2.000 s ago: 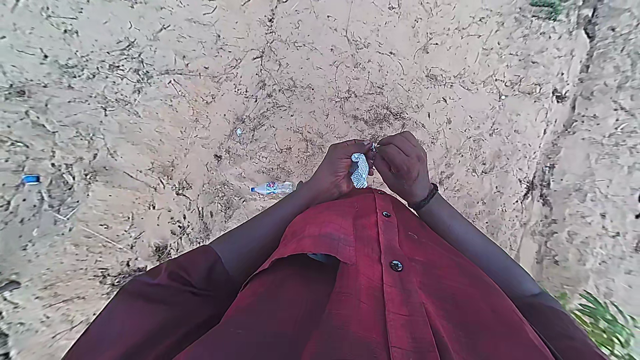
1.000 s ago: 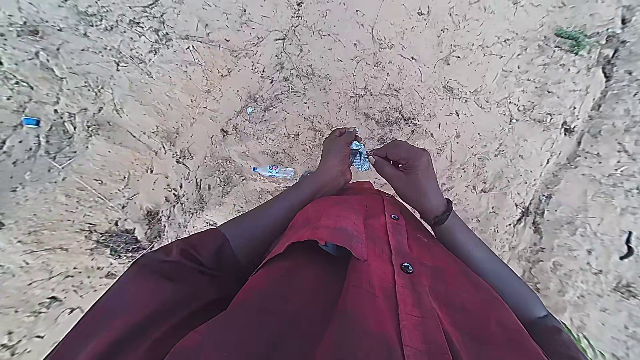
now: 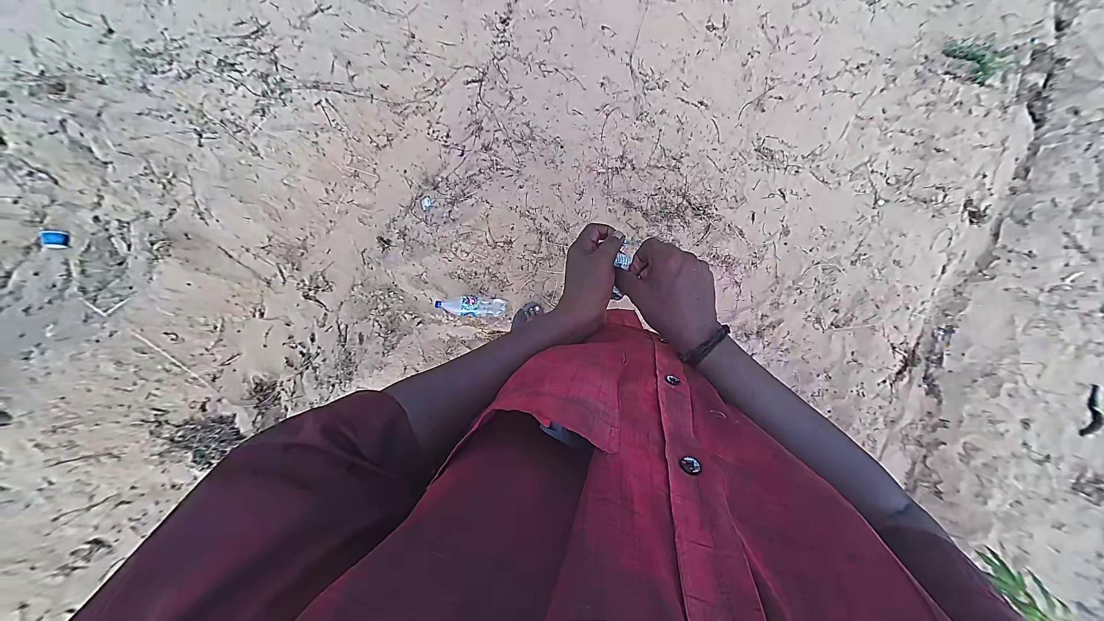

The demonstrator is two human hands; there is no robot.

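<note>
Just beyond the front of the red buttoned shirt (image 3: 638, 388), my two hands meet around a small light-blue and white patterned piece (image 3: 623, 259), perhaps a wrapper or cloth; its material cannot be told. My left hand (image 3: 588, 274) grips it from the left with thumb and fingers pinched near its top. From the right, my right hand (image 3: 677, 289), with a dark band on the wrist, has its fingers curled against the piece. The fingers hide most of it.
Sandy ground with scattered twigs lies below. A clear plastic bottle (image 3: 473, 306) with a blue cap lies left of my hands, beside part of a foot (image 3: 526, 314). A blue object (image 3: 53, 239) is at far left. Green plants (image 3: 1022, 582) grow at lower right.
The patterned piece hung lower and showed more of itself two seconds ago; now the fingers cover most of it. My right hand has closed in toward my left.
</note>
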